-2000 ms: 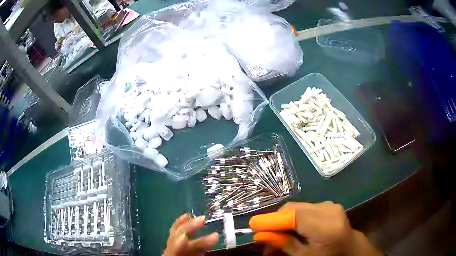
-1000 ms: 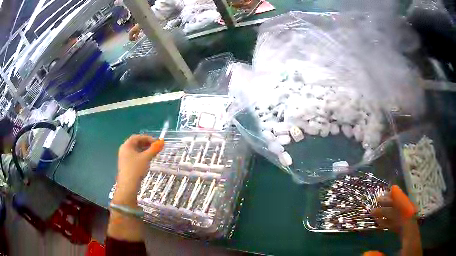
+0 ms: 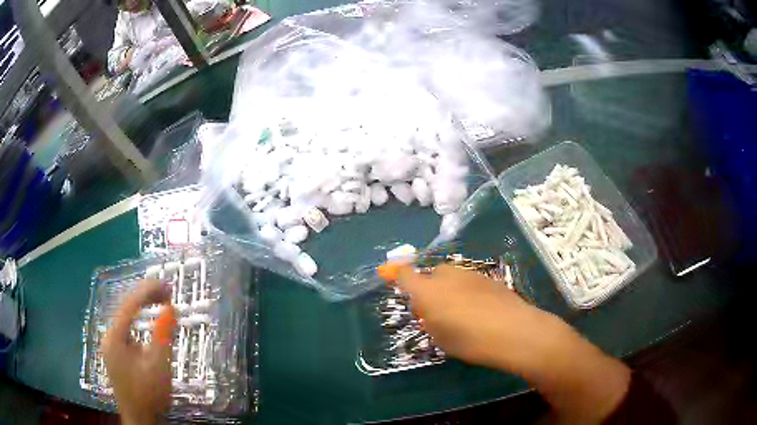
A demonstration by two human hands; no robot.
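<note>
My left hand, blurred, is over the clear blister tray at the left. An orange cot is on its thumb; its fingers look apart and I see nothing held. The tray holds rows of white-headed pieces with slim stems. My right hand reaches across the rod box, partly hiding its metal rods. Its orange-covered fingertip is at a white cap by the front of the large plastic bag; whether it is gripped is unclear. More white caps are heaped in the bag.
The clear sleeve box, holding white sleeves, stands right of the rod box. A dark smartphone lies beyond it, with blue trays at far right. A printed sheet lies behind the left tray. A person is at upper left.
The view has swung back right since one second ago. The white piece then raised in my left hand no longer shows there. My right hand has moved from the rods to the cap near the bag.
</note>
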